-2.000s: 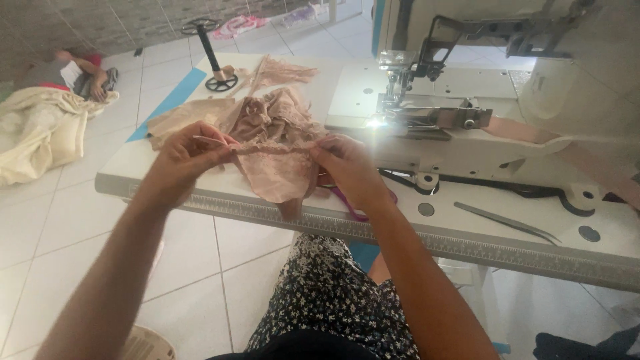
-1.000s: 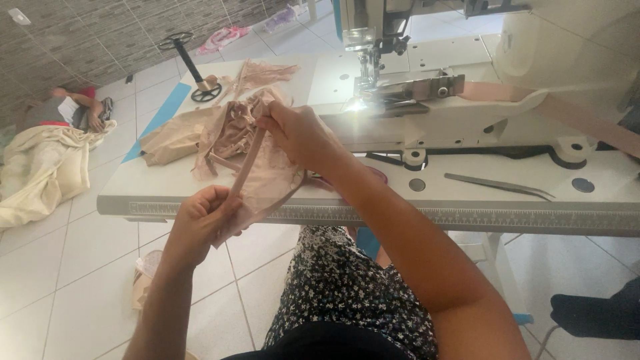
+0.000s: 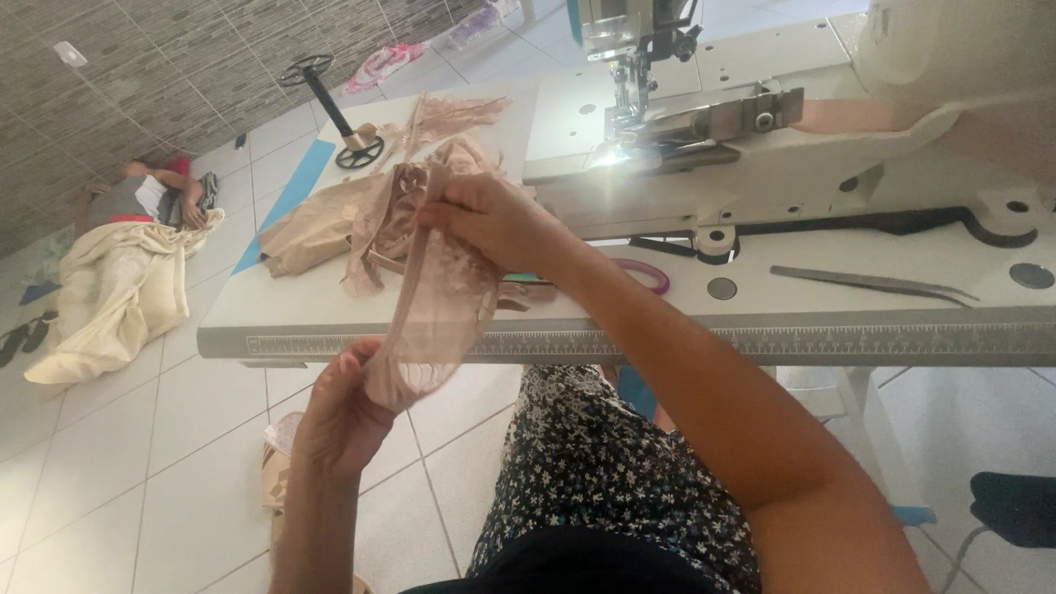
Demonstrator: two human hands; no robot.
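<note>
A sheer beige fabric piece (image 3: 450, 301) with a banded edge is stretched between my two hands at the front of the sewing table. My left hand (image 3: 346, 408) grips its lower end, just beyond the table edge. Higher up, my right hand (image 3: 478, 219) pinches the band's upper part, over the table. Behind it lies a heap of beige fabric (image 3: 326, 223), partly hidden by the held piece and my right hand. The lit needle area of an industrial sewing machine (image 3: 631, 124) is to the right of my right hand.
Metal tweezers (image 3: 866, 282) lie on the right of the table. Purple-handled scissors (image 3: 652, 274) are partly under my right forearm. A black spool stand (image 3: 326, 103) rises at the back left. The table's front edge (image 3: 742, 340) carries a ruler. A person (image 3: 144, 194) lies on the floor at left.
Two seconds ago both hands held the fabric nearly level, side by side. Now my left hand is lower and my right hand higher, with the band slanting between them.
</note>
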